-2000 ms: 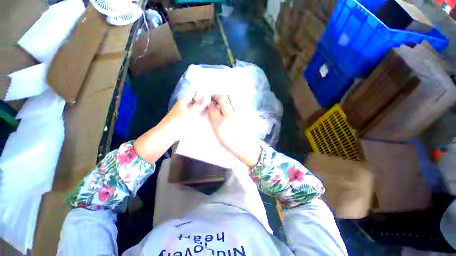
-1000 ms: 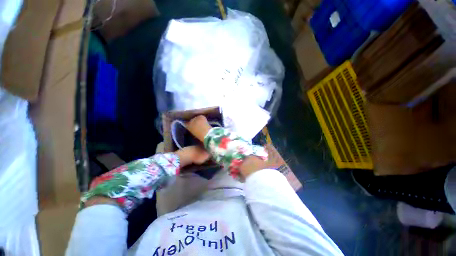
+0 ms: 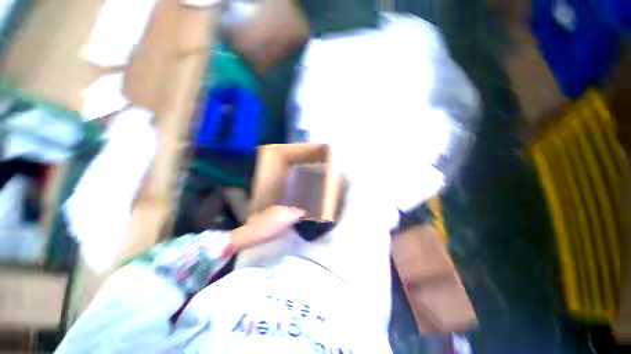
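The small open carton (image 3: 277, 166) sits between the knees, with its opening facing up. Its inside looks brown-grey; blur hides any contents. My left hand (image 3: 268, 228) lies over its near left edge, fingertips at the rim, and grips it. My right hand is not in view. A dark small object (image 3: 315, 229) lies just below the carton's near edge. The large clear plastic bag (image 3: 373, 97), full of overexposed white pieces, stands right beyond and beside the carton. The frame is blurred.
The bench (image 3: 162, 159) on the left bears white foam sheets (image 3: 114, 193). A blue tote (image 3: 230, 121) is below its edge. A brown closed small carton (image 3: 432, 276) lies on the floor to the right, with a yellow crate (image 3: 584, 207) farther right.
My right hand has left the carton and gone out of view. My left hand stays at its near left side. The view has shifted left, and the white loop inside no longer shows.
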